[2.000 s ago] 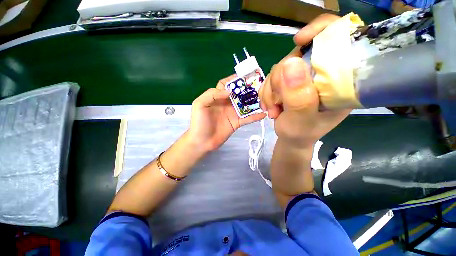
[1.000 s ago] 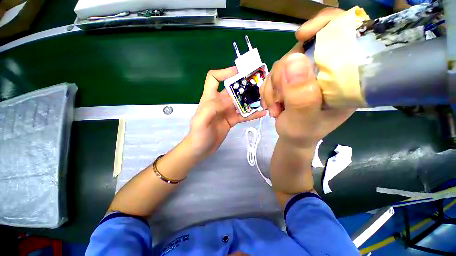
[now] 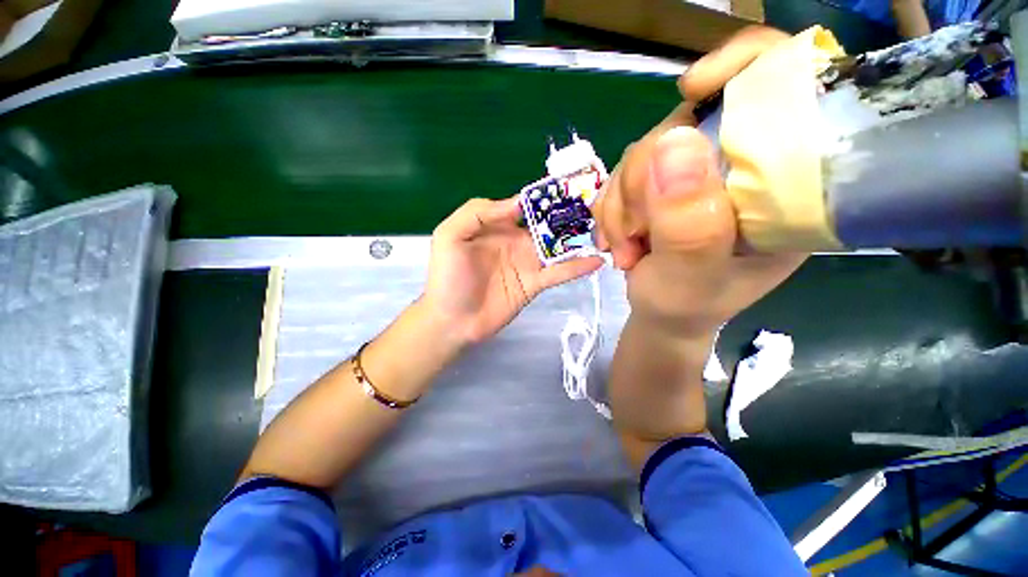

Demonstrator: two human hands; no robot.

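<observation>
My left hand (image 3: 483, 271) holds a white power adapter (image 3: 561, 216) with its open face up, showing a dark circuit board with small round parts. Its white plug block and two pins point away from me. A thin white output cord (image 3: 581, 352) hangs looped below it. My right hand (image 3: 688, 225) is closed around the glue dispensing gun (image 3: 930, 175), a large grey barrel at the upper right with yellowish masking tape (image 3: 783, 141) around its front. The right fingertips are at the adapter's right edge and hide the nozzle.
A green conveyor belt (image 3: 338, 147) runs beyond the bench edge. A pale wrapped slab (image 3: 73, 349) lies at left, a pale foam sheet (image 3: 338, 310) in front of me, and a torn white scrap (image 3: 761, 378) at right. A white tray (image 3: 338, 14) and cardboard box (image 3: 643, 17) stand beyond. Part of another person's arm (image 3: 911, 17) shows at top right.
The adapter was raised and tilted one second ago; it is now lower, slightly to the right, with its plug farther down in view. My right hand and the gun have shifted slightly right.
</observation>
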